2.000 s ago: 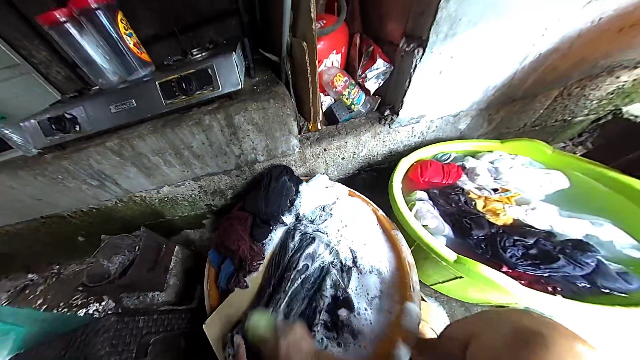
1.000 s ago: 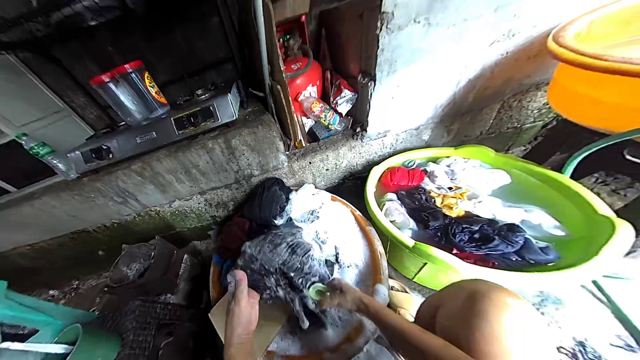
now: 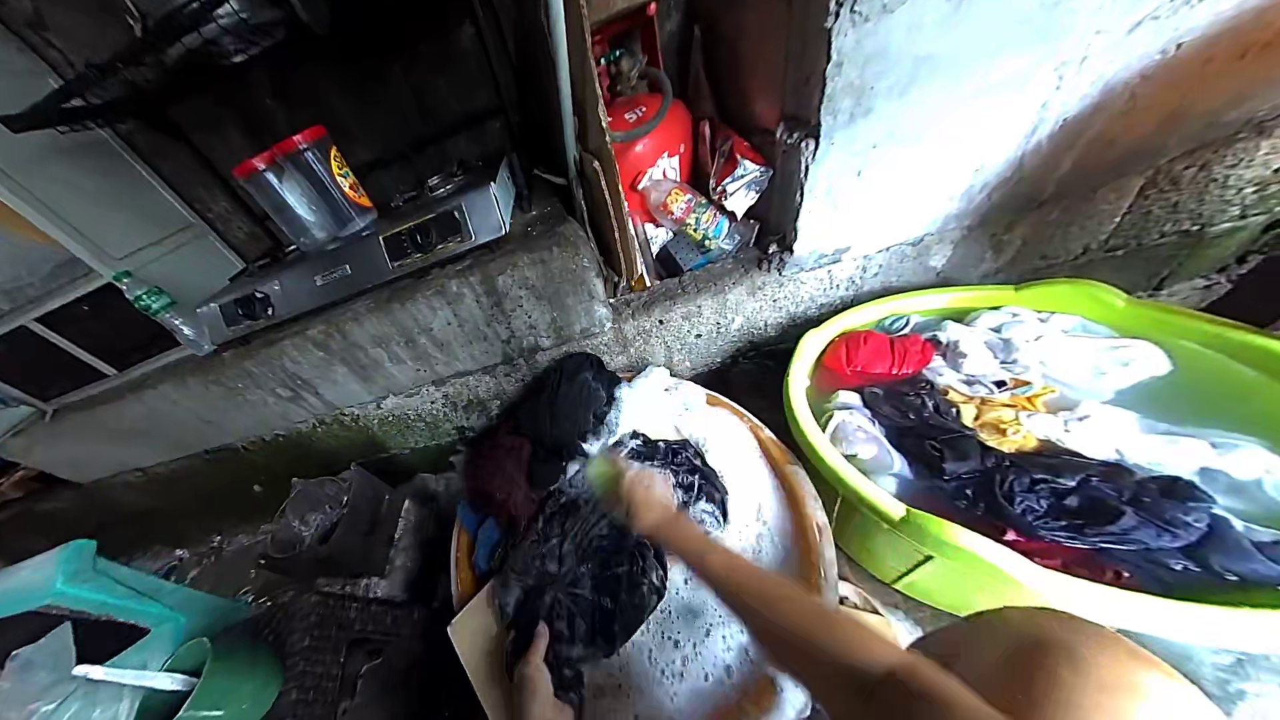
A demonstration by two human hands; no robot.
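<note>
An orange-rimmed basin (image 3: 815, 520) of white suds stands low in the middle. Across a pale board (image 3: 478, 640) in it lies a soapy black garment (image 3: 585, 560). My right hand (image 3: 645, 497), blurred, holds a small green object (image 3: 604, 474), perhaps a brush or soap bar, against the cloth's upper part. At the lower edge my left hand (image 3: 538, 680) grips the near end of the garment. More dark clothes (image 3: 560, 405) are heaped on the basin's far left side, with a maroon cloth (image 3: 498, 478) among them.
On the right, a lime-green tub (image 3: 900, 540) holds clothes in water. A concrete ledge (image 3: 450, 320) carries a gas stove (image 3: 350, 265) and plastic jars (image 3: 305, 190). A red gas cylinder (image 3: 650, 140) stands in an alcove. Teal plastic items (image 3: 130, 600) are at lower left.
The black garment, bunched greyish with suds a second ago, is spread out darker over the board. My right hand has moved from the garment's right side up to its upper part.
</note>
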